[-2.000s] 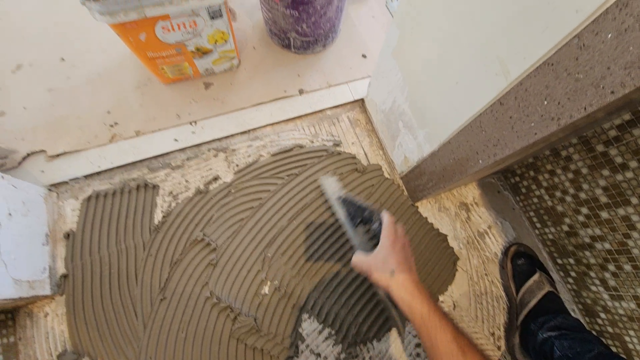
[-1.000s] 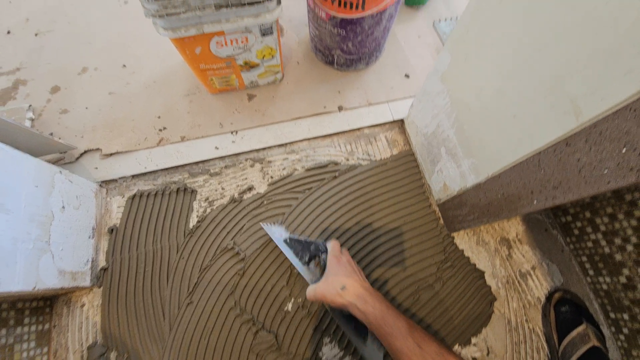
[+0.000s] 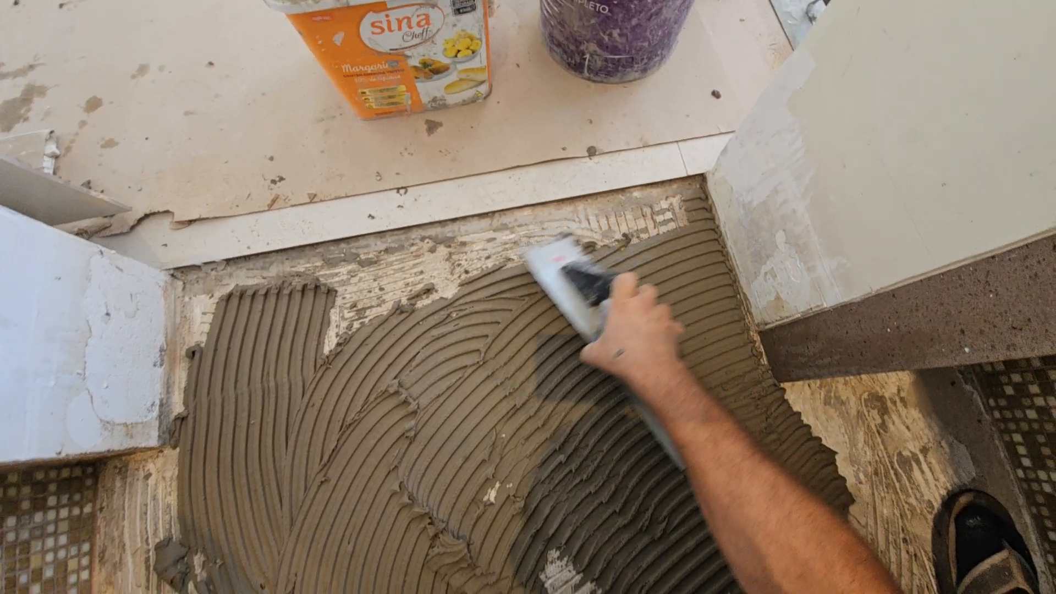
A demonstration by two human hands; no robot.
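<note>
My right hand (image 3: 635,334) is closed around the handle of a notched trowel (image 3: 565,285), right of the middle of the view. The trowel's metal blade, somewhat blurred, lies over grey-brown mortar (image 3: 462,412) combed into curved ridges across the floor. Its upper end is near the mortar's far edge, beside a strip of rough old adhesive (image 3: 396,280). A straight-ridged patch of mortar lies at the left. Near the bottom, a small bare spot shows through the mortar. My left hand is out of view.
Beyond a pale threshold strip (image 3: 445,210) stand an orange and white margarine tub (image 3: 396,66) and a purple bucket (image 3: 615,37). White wall ends flank the mortar at left (image 3: 74,338) and right (image 3: 899,148). A shoe (image 3: 982,540) is at lower right, near mosaic tiles (image 3: 1023,429).
Since a second ago, my right hand and the trowel have moved away from me, towards the mortar's far edge. The ridges at the upper right reach nearer the wall corner than two seconds ago.
</note>
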